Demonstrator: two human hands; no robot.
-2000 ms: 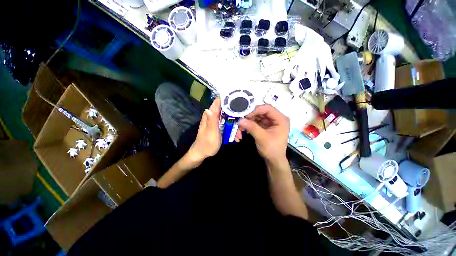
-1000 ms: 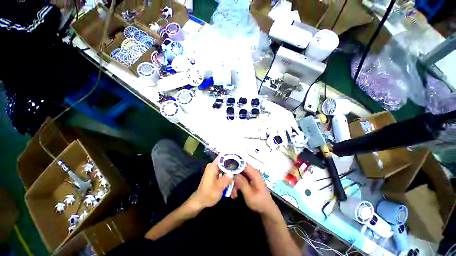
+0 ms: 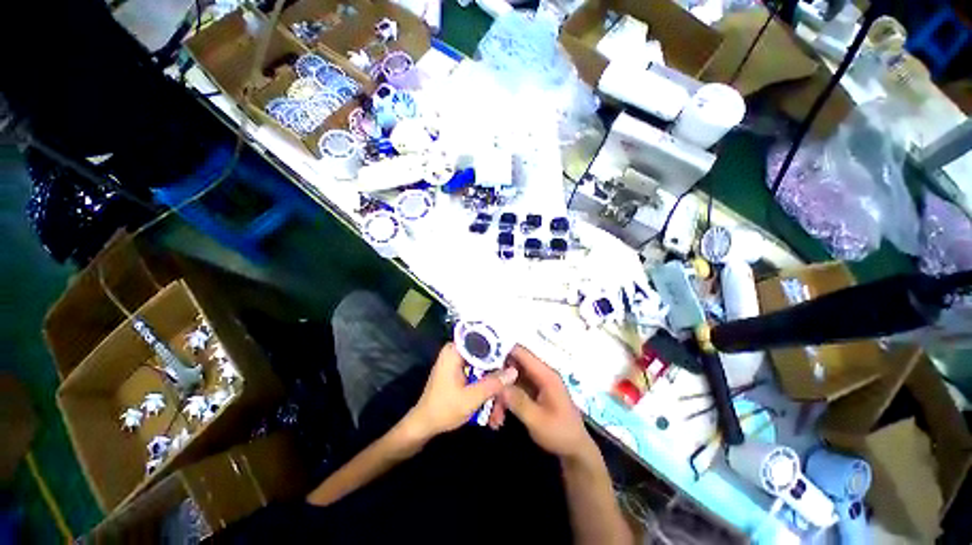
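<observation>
A white handheld fan body with a round ringed head and dark centre is held above my lap, at the bench's front edge. A bright blue battery shows in its handle below the head. My left hand is closed round the handle from the left, thumb on the handle just under the head. My right hand touches the handle from the right with its thumb and fingers. The fingers hide most of the handle.
The white bench holds rows of black squares, a metal fixture, a black-handled hammer and more fans. A thick black screwdriver reaches in from the right. A carton of white star-shaped parts stands on the floor at left.
Since the oldest frame the view has shifted, showing more of the far bench. My right hand was apart from my left at the open handle; now both hands are close together round it. The head is tilted differently.
</observation>
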